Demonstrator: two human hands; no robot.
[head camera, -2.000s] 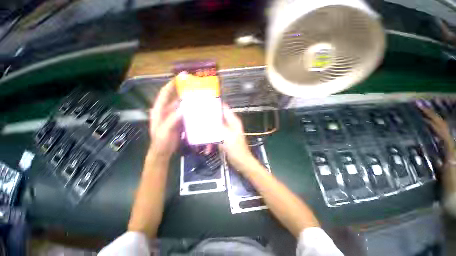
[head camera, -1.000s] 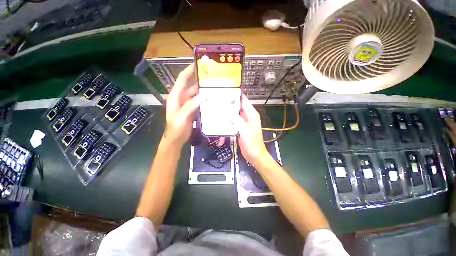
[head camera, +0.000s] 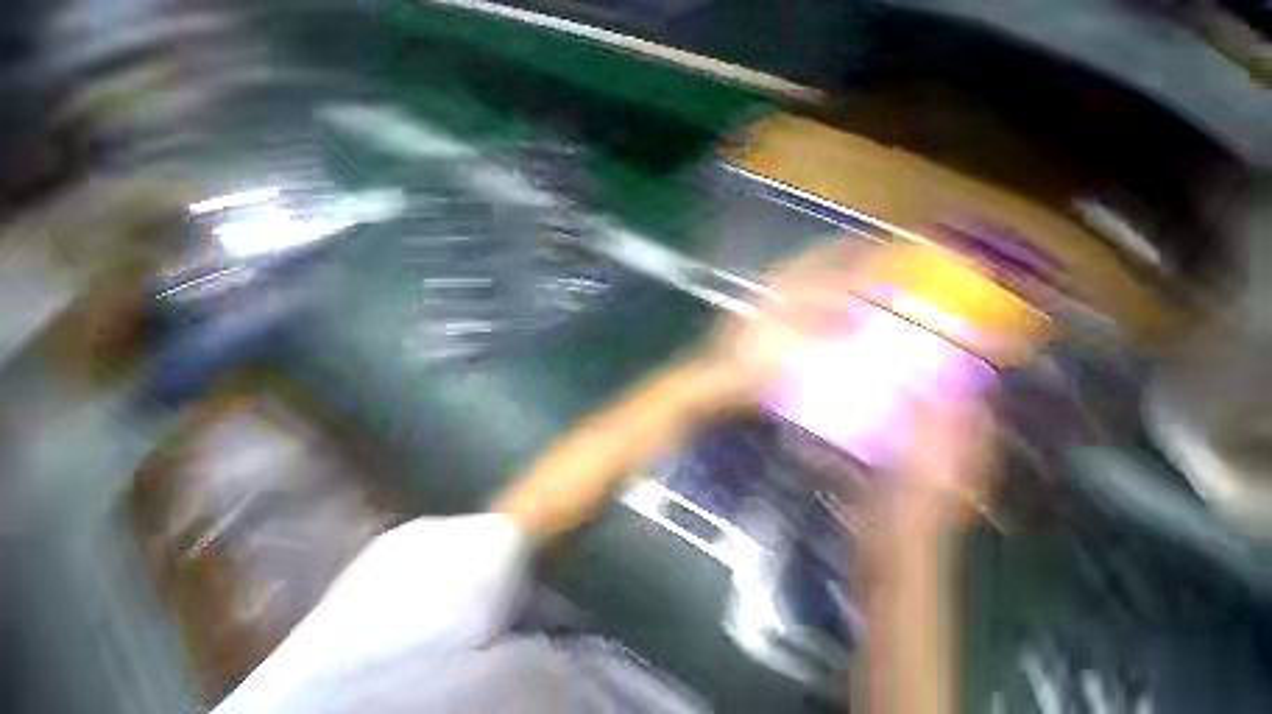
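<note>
The frame is strongly blurred. A smartphone (head camera: 893, 363) with a bright screen, orange at the top and white-pink below, is held right of centre. My left hand (head camera: 788, 314) is on its left side. My right hand (head camera: 956, 439) is on its lower right side. Both hands look closed around the phone, but single fingers are not clear. Below the phone lies a dark fixture panel (head camera: 684, 519) with a silver-white edge and slot; a second panel beside it is smeared.
A tester with a tan top (head camera: 823, 161) stands behind the phone. A carton with clear film (head camera: 265, 516) is at the lower left. A blurred person (head camera: 105, 300) is at the far left. A pale rounded shape, perhaps the fan, is at the right edge.
The view has swung to the left and tilted, so the phone and hands now show further right. The person and carton at left have come into view. Both hands still hold the phone.
</note>
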